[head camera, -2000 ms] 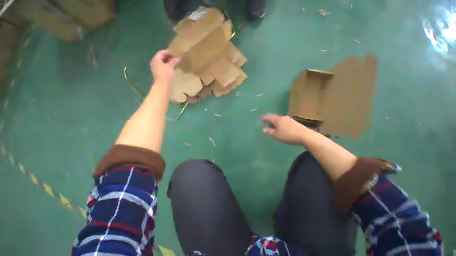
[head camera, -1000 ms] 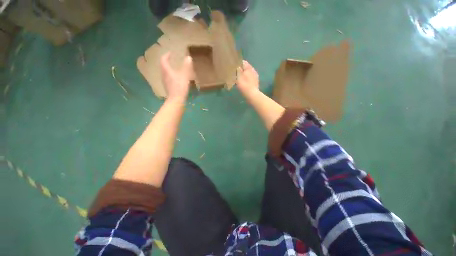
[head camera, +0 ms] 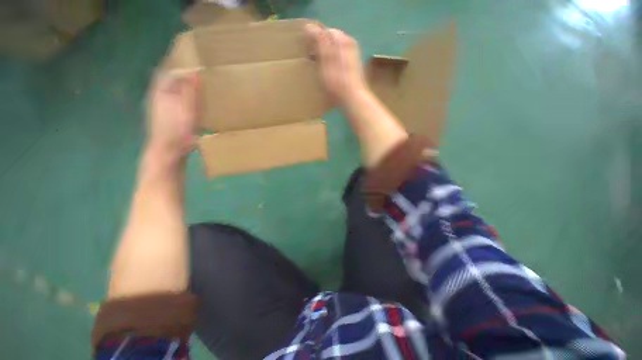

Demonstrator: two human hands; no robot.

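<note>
A brown cardboard mailer box (head camera: pixel 264 95), part-folded, is held up in the air ahead of my knees. A long flap (head camera: pixel 266 148) hangs at its near edge, tilted towards me. My left hand (head camera: pixel 172 112) grips the box's left end and is blurred. My right hand (head camera: pixel 338 63) holds its upper right corner. The fingers of both hands are partly hidden behind the cardboard.
A part-folded box (head camera: pixel 429 81) with its lid raised stands on the green floor at the right, partly behind my right forearm. Cardboard from the stack (head camera: pixel 215 14) shows beyond the held box. Blurred cardboard (head camera: pixel 49 24) lies at the upper left.
Earlier my left hand was at the stack and my right hand apart and empty. Now both hands hold the cardboard, which has turned and come nearer, with a long flap facing me.
</note>
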